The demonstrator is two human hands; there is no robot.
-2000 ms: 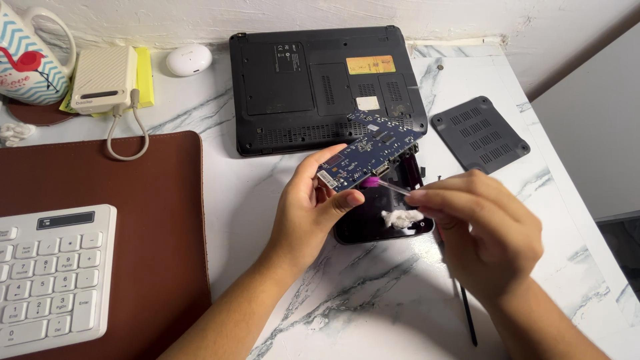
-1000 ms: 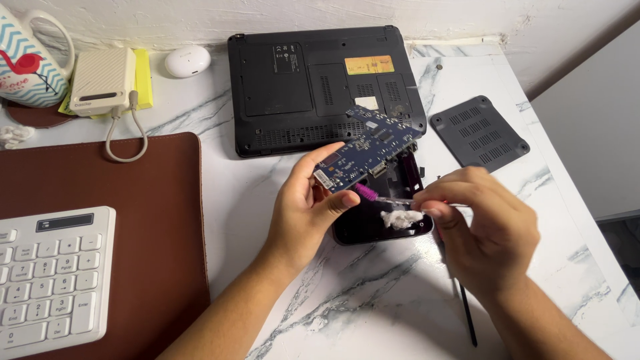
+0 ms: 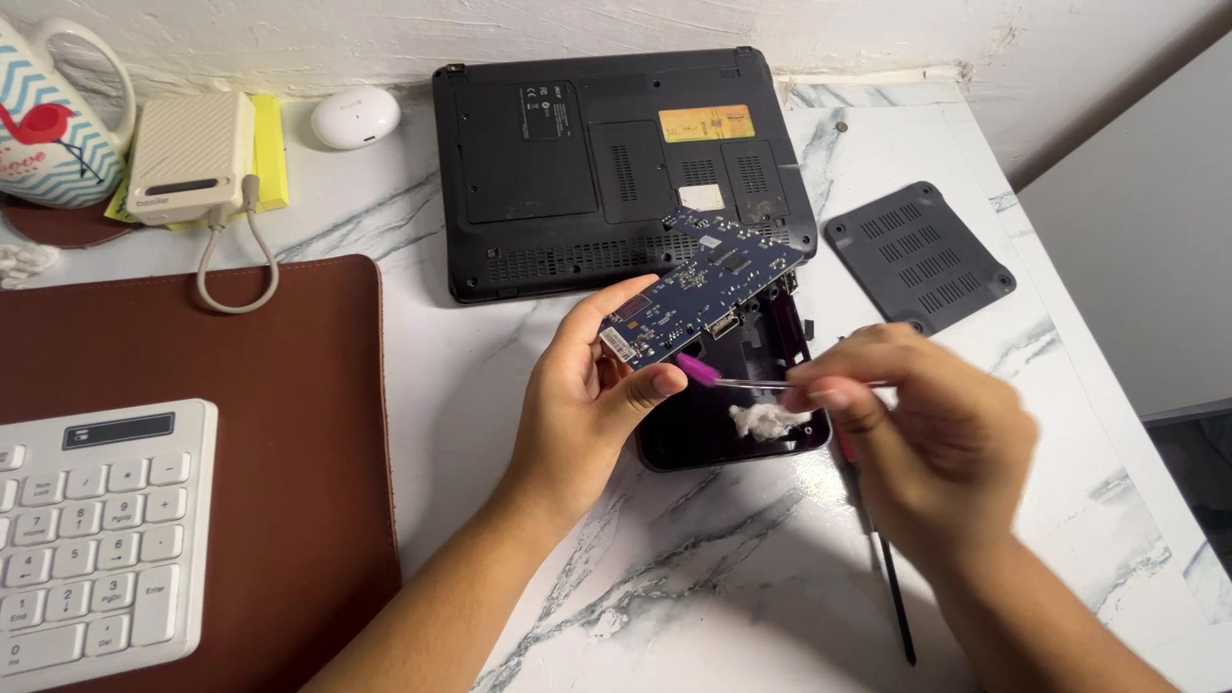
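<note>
My left hand (image 3: 577, 414) grips the lower left end of a blue printed circuit board (image 3: 707, 279), which is tilted above a glossy black plastic housing (image 3: 683, 428). Between the thumb and fingers of my right hand (image 3: 914, 433) is the thin clear handle of a small brush with purple bristles (image 3: 699, 370). The bristles are at the board's lower edge, near my left thumb; whether they touch it I cannot tell. A tuft of white cotton (image 3: 767, 421) lies on the housing, below the brush handle.
A black laptop (image 3: 529, 164) lies underside up behind the board. To its right is a vented dark cover (image 3: 921, 255). A thin black tool (image 3: 897, 597) lies under my right hand. On the left are a white keyboard (image 3: 96, 539), a brown desk mat (image 3: 289, 414), a power bank (image 3: 190, 144), a white case (image 3: 355, 117) and a mug (image 3: 58, 125).
The brush's purple tip, partly hidden under the board's edge two seconds ago, now shows fully beside it. My right hand has shifted slightly with the brush. My left hand keeps the board in nearly the same place.
</note>
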